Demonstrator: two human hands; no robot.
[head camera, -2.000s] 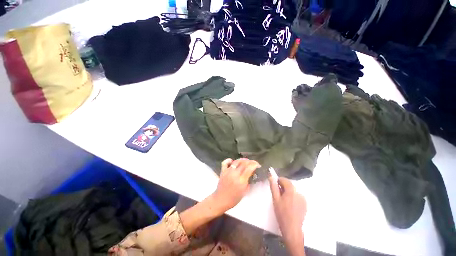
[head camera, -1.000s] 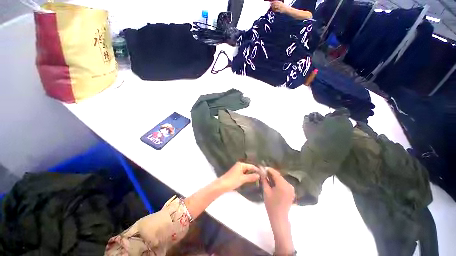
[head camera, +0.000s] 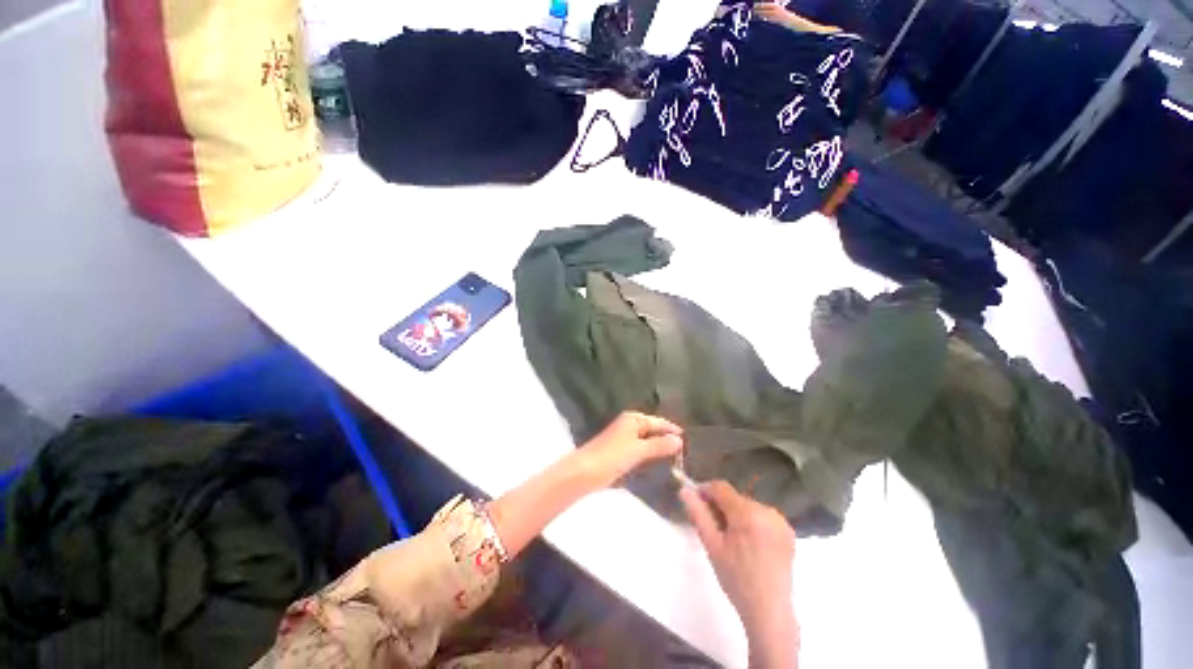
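The olive-green garment (head camera: 713, 366) lies spread on the white table (head camera: 393, 248), its near edge by my hands. My left hand (head camera: 633, 447) pinches something small at the garment's near edge, probably part of the cloth; the pinched bit is too small to tell. My right hand (head camera: 739, 523) holds small pale thread snips (head camera: 683, 478), mostly hidden in the fingers, with the tip just below my left fingertips.
A second green garment (head camera: 1027, 457) lies heaped at right. A smartphone (head camera: 446, 322) lies left. Dark green garments (head camera: 144, 536) fill a blue bin (head camera: 360, 451) at lower left. A tote bag (head camera: 223, 118), black cloth (head camera: 458, 105) and navy garments with white cords (head camera: 746, 111) stand behind.
The view has shifted. From two seconds ago to one, my hands came together over the garment; now my right hand has drawn slightly down and right from my left.
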